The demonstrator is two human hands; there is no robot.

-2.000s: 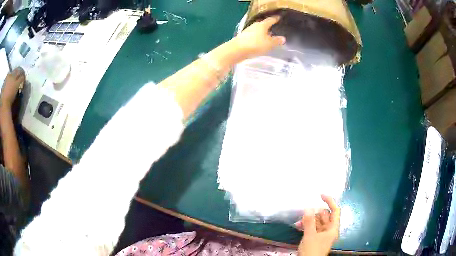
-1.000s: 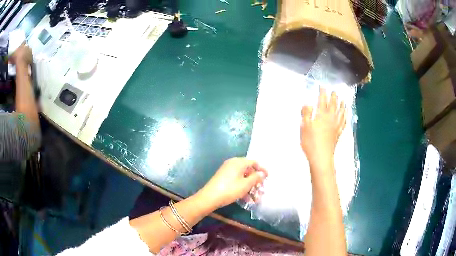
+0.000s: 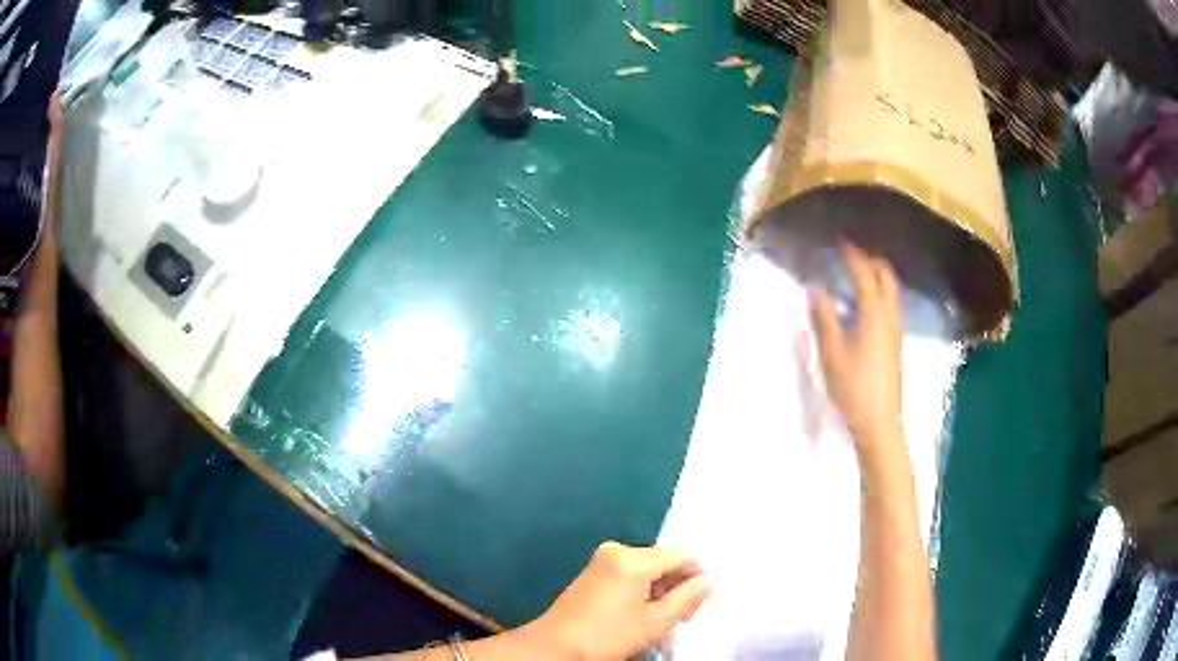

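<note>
A stack of clear poly bags (image 3: 775, 439), glaring white, lies on the green bench, its far end inside a brown cardboard sleeve (image 3: 904, 116) with handwriting. My right hand (image 3: 859, 336) is over the stack at the sleeve's mouth, fingers apart and slightly blurred, their tips in the shadow of the opening. My left hand (image 3: 633, 600), with a bracelet at the wrist, is at the stack's left edge near the bottom of the picture. Its fingers are curled; glare hides whether they pinch a bag.
Pale sheets with a dark printed picture (image 3: 168, 269) lie left, beside another person's arm (image 3: 36, 375). A black part (image 3: 504, 106) and yellowish scraps (image 3: 665, 27) lie farther back. Bagged white units (image 3: 1085, 594) stand at lower right, below brown cartons (image 3: 1143, 355).
The view has shifted, so the bench things sit lower and mostly farther right. My right hand has moved forward from the stack into the sleeve's mouth. My left hand stays by the stack's left edge.
</note>
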